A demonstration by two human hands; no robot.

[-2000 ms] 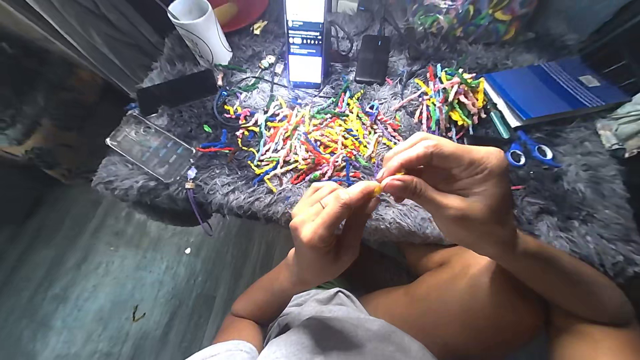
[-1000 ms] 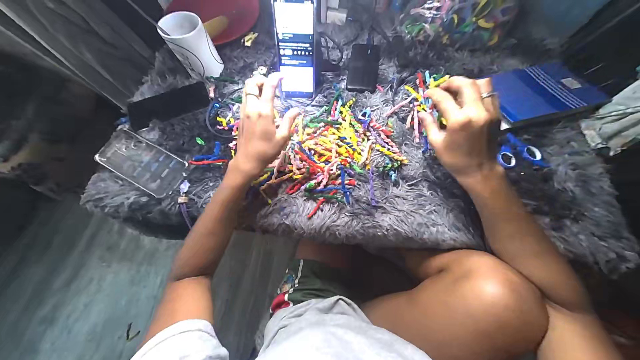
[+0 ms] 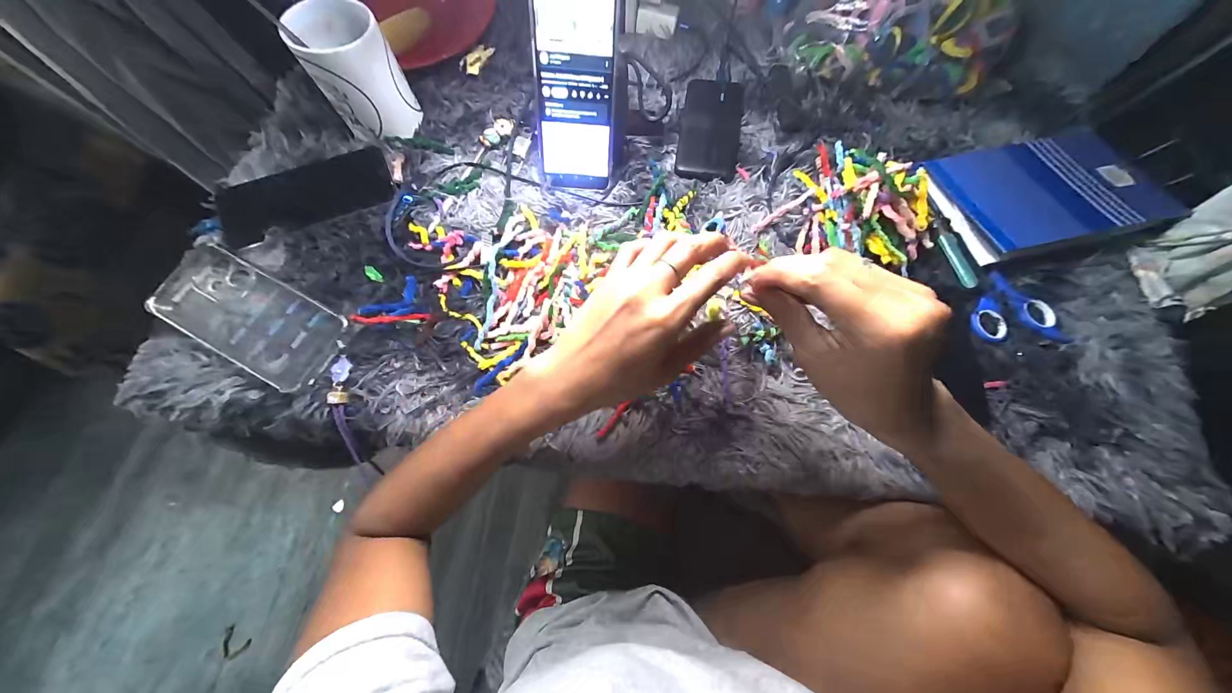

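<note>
Many short twisted pieces of coloured yarn-like cord (image 3: 520, 279) lie in a loose pile on the grey fluffy cover (image 3: 808, 452). Over the right part of this pile reaches my left hand (image 3: 645, 313), palm down, wearing a ring; what its fingertips touch is too unclear to tell. My right hand (image 3: 857, 327) is beside it, thumb and index finger pinched together near a small pinkish piece, with the fingertips of both hands close together. Behind my right hand a second, smaller bunch of coloured pieces (image 3: 866, 202) lies on the cover.
A lit phone (image 3: 576, 96) stands upright behind the pile, next to a black power bank (image 3: 709, 128) with cables. At left are a white mug (image 3: 356, 72), a dark phone (image 3: 303, 195) and a clear phone case (image 3: 250, 313). Blue-handled scissors (image 3: 1015, 313) and a blue notebook (image 3: 1059, 192) are at right.
From apart over the two piles, my hands have come together above the right part of the main pile. My right hand has left the smaller bunch.
</note>
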